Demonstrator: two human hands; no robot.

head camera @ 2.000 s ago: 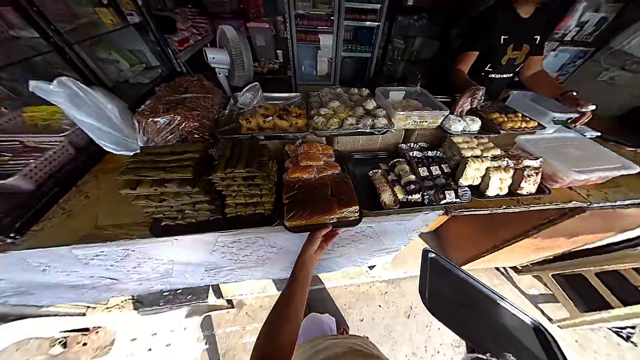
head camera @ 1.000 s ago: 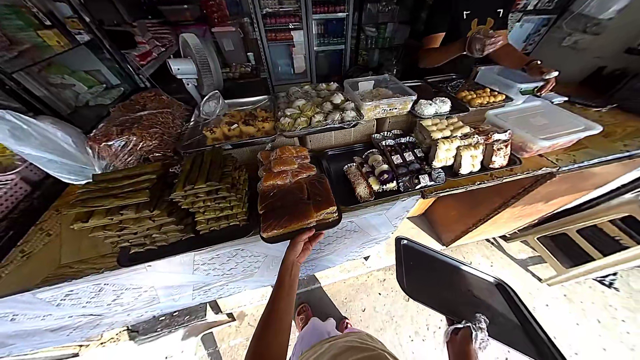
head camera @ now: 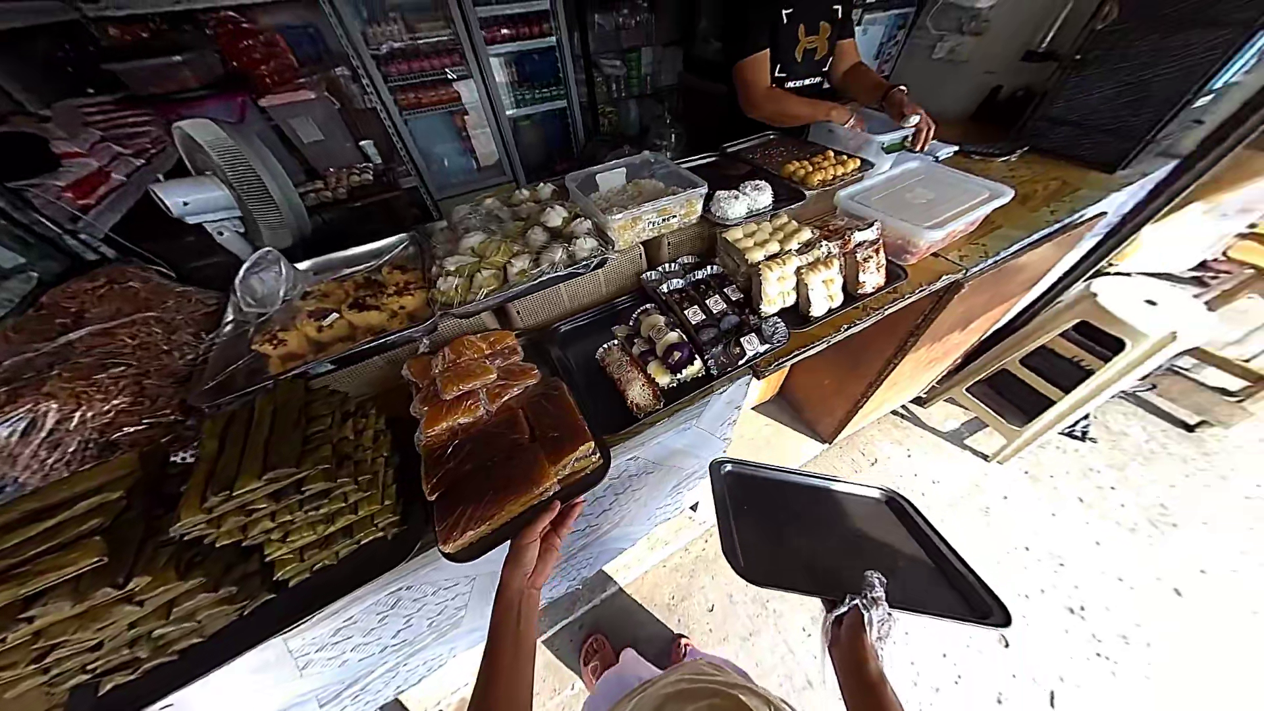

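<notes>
My left hand (head camera: 541,545) is at the front edge of a dark tray (head camera: 594,478) that overhangs the counter; its fingers reach under the rim. Plastic-wrapped brown-topped cake slabs (head camera: 494,474) lie on that tray, with smaller wrapped orange-brown pieces (head camera: 464,380) stacked behind them. My right hand (head camera: 857,622), with clear plastic film about it, holds a bare black metal tray (head camera: 849,538) by its near edge, out over the floor. The fingers of that hand are partly hidden by the tray and the film.
Leaf-wrapped sticks (head camera: 296,474) are piled at left. A black tray (head camera: 583,346) of small sweets and cake slices (head camera: 820,281) stand right of the cakes. Behind are covered pastries (head camera: 346,316), plastic tubs (head camera: 923,202) and a fan (head camera: 237,188). A person (head camera: 810,79) handles a tub; a plastic stool (head camera: 1071,365) stands right.
The black tray at the right has come farther into view, and my right hand now shows at its edge. My left hand remains at the cake tray's front edge. The view has shifted.
</notes>
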